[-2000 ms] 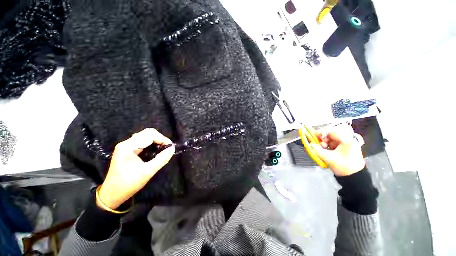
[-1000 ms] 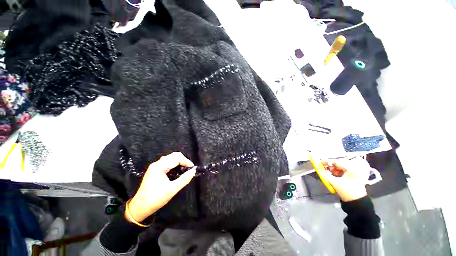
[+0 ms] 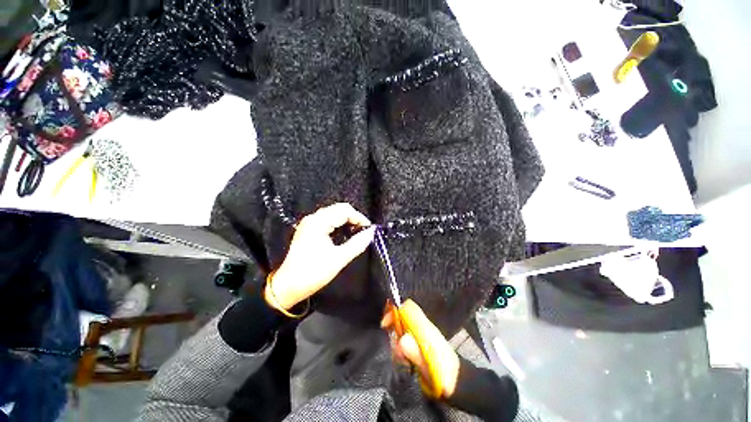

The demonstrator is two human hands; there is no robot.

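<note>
The charcoal-black nubby jacket [image 3: 445, 177] lies over the table edge and my lap. Flecked braid trim [image 3: 432, 221] runs along its pocket top. My left hand [image 3: 325, 251] pinches the trim at its left end, near the jacket's front edge. My right hand [image 3: 420, 342] holds the orange-handled scissors [image 3: 387, 265], low over the jacket. Their blades point up and left, with the tips at my left fingertips. Whether the blades are parted is hard to tell.
On the white table [image 3: 193, 165], a floral bag [image 3: 74, 91] and fleck-trimmed black material [image 3: 177, 53] lie left. Dark snips [image 3: 593, 188], a blue cloth piece [image 3: 663, 224], a thread cone [image 3: 646, 114] and a yellow-handled tool [image 3: 636, 56] lie right. A white cloth [image 3: 638, 272] hangs by the edge.
My right hand has brought the scissors from the right of the jacket to my left fingertips. My left hand still pinches the trim. The view has shifted, showing more of the left side.
</note>
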